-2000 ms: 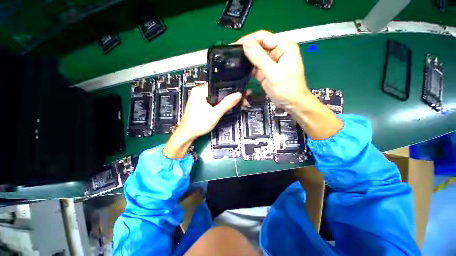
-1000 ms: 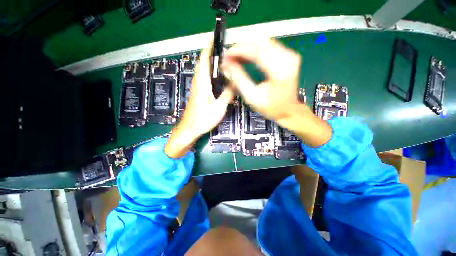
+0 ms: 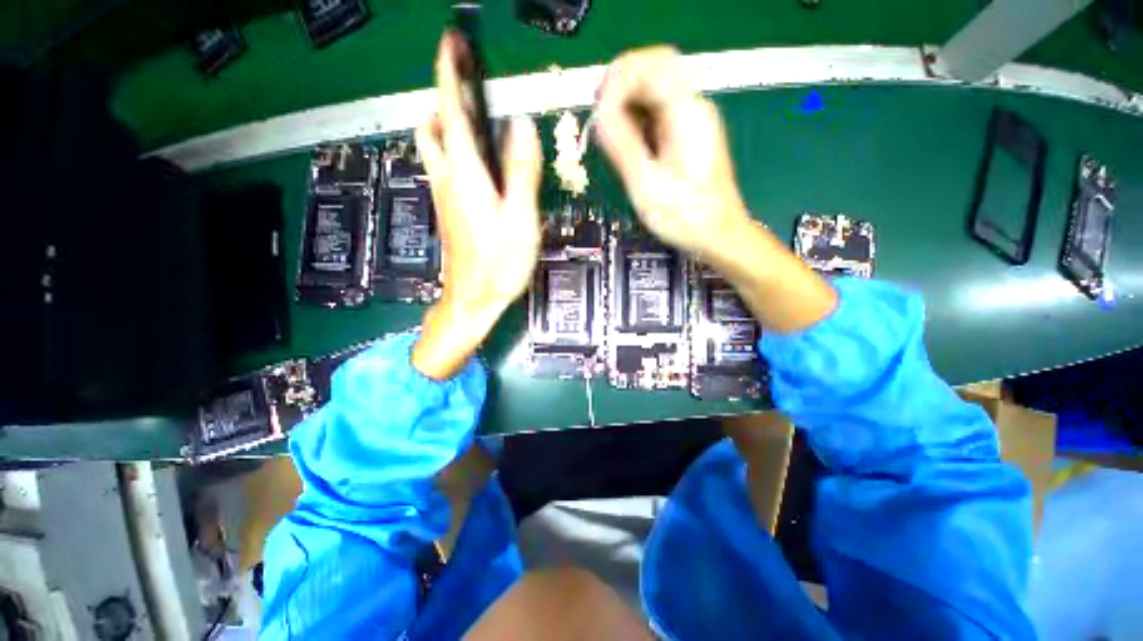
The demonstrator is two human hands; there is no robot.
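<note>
My left hand [image 3: 486, 213] holds a dark phone-sized unit [image 3: 473, 100] on edge, its narrow side towards me, above the white rail. My right hand [image 3: 654, 138] is raised to the right of it, fingers bent and fingertips close together; a tiny pale thing may be at the fingertips, too small to tell. Between the hands a cream-white cluster of scraps [image 3: 570, 153] lies on the green bench. Phone mid-frames with batteries lie in front: one [image 3: 567, 304] below the scraps, another [image 3: 648, 294] beside it, and one [image 3: 336, 238] at the left.
A black frame [image 3: 1008, 185] and a slim unit [image 3: 1090, 228] lie at the right. Black trays [image 3: 113, 276] stand at the left. The white rail [image 3: 802, 70] borders the conveyor, which carries dark units [image 3: 334, 18]. An open carton [image 3: 1018, 438] is below the bench edge.
My left hand has moved left and up with the dark unit. My right hand has moved away from the unit, slightly up. The cream-white scraps between the hands now show.
</note>
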